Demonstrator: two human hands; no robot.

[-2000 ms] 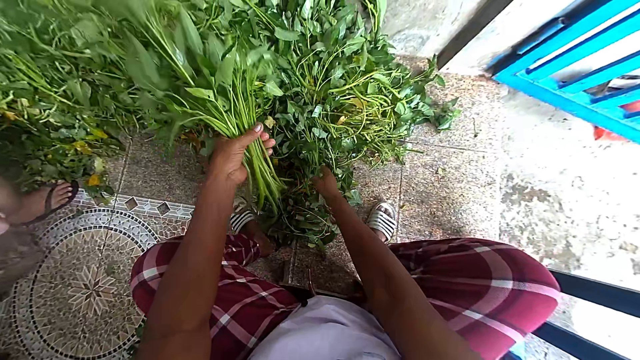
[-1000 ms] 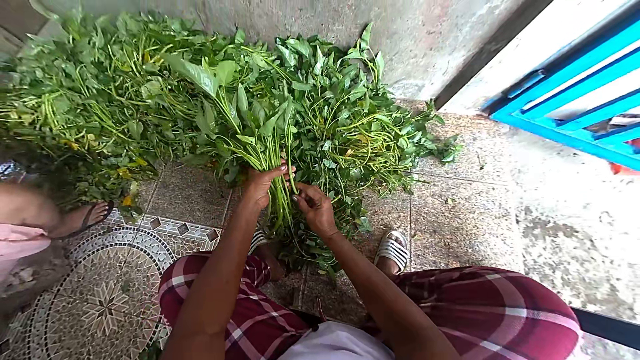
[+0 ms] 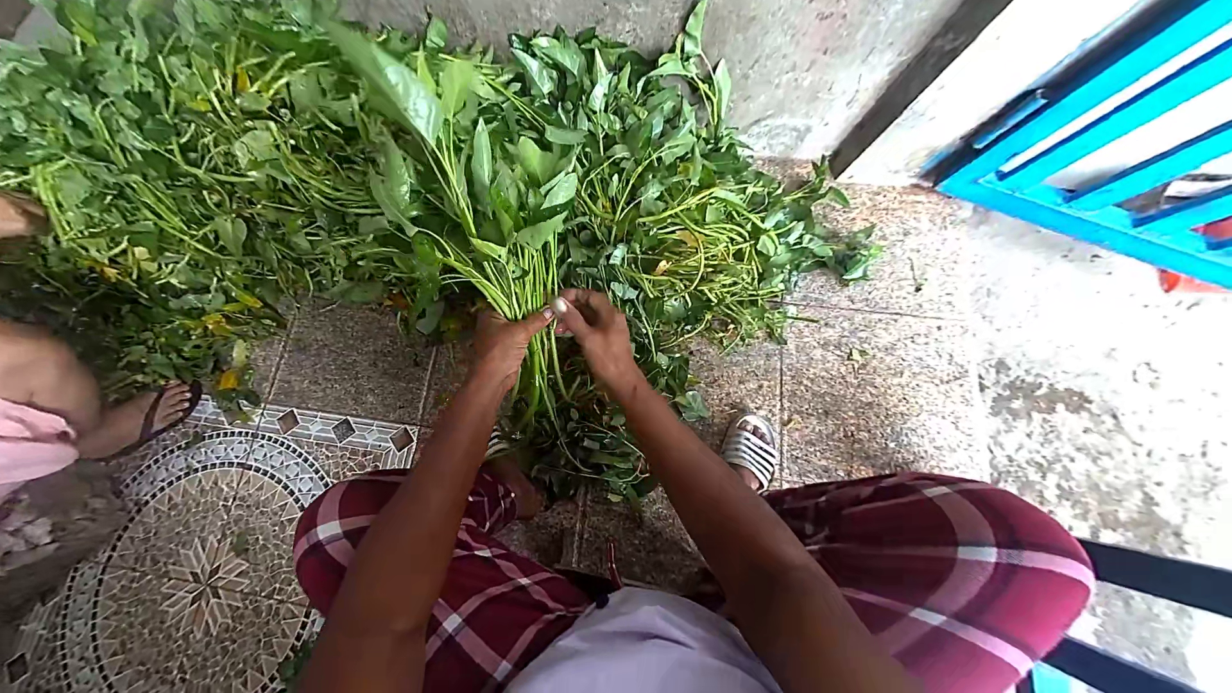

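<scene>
My left hand (image 3: 505, 345) is closed around a bundle of leafy green stems (image 3: 520, 279), leaves pointing away from me and cut ends toward me. At the bundle's right side is my right hand (image 3: 597, 332), its thumb and fingertips meeting the stems by my left thumb; whether it grips a stem cannot be told. Behind and right of the hands lies a heap of the same greens (image 3: 693, 250), some stems yellowish. A larger heap of greens (image 3: 221, 164) spreads to the left. Loose leaves lie on the tiles below the bundle.
At the left edge are another person's leg (image 3: 43, 371) and sandalled foot. A concrete wall (image 3: 789, 67) stands behind the heaps. A blue metal gate (image 3: 1088, 183) is at the upper right. Beneath me are floor tiles (image 3: 876, 385) with a round mosaic (image 3: 202, 577) at the lower left.
Two seconds ago my right hand was low in the greens, apart from my left; it has come up to the bundle. My left hand still holds the bundle.
</scene>
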